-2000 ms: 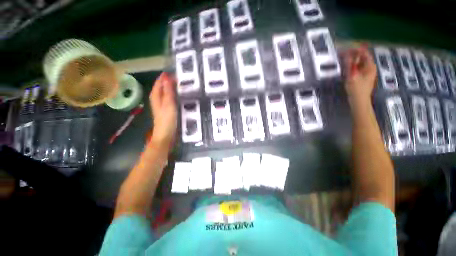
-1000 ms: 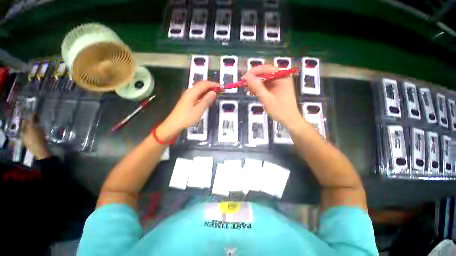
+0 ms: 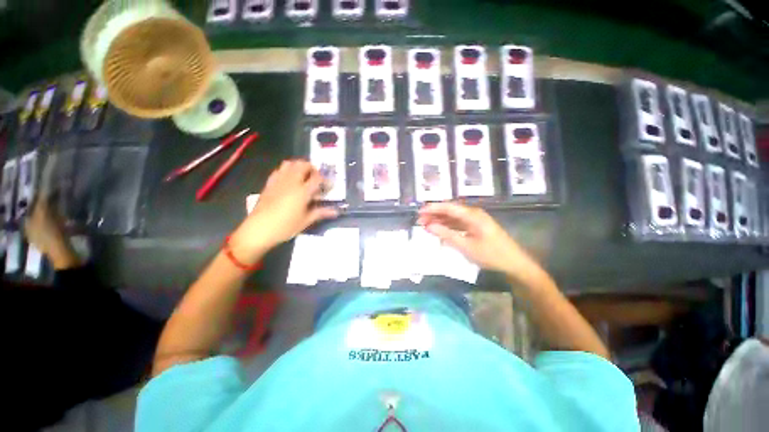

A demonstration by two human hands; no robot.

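A clear blister tray (image 3: 389,208) lies in front of me with two rows of phone backs, white-rimmed with dark ovals at their far ends. My left hand (image 3: 291,198) is at the near-left phone (image 3: 329,163), fingertips over its left side; whether they grip it I cannot tell. My right hand (image 3: 464,232) is open at the tray's near edge, over the right end of the white slips (image 3: 386,258). The slips lie in overlapping groups on the mat. A red marker (image 3: 226,168) and a thinner red and pale pen (image 3: 207,155) lie to the left.
A desk fan (image 3: 158,67) and a pale green ring (image 3: 211,108) stand at the left. Another phone tray (image 3: 648,234) is at right. More phones (image 3: 301,7) lie on the green belt. A person's hand (image 3: 49,232) is at far left near a tray (image 3: 101,190).
The red marker has left my hands and lies beside the pen. My left hand has moved left and nearer me, my right hand down to the slips. The view has shifted.
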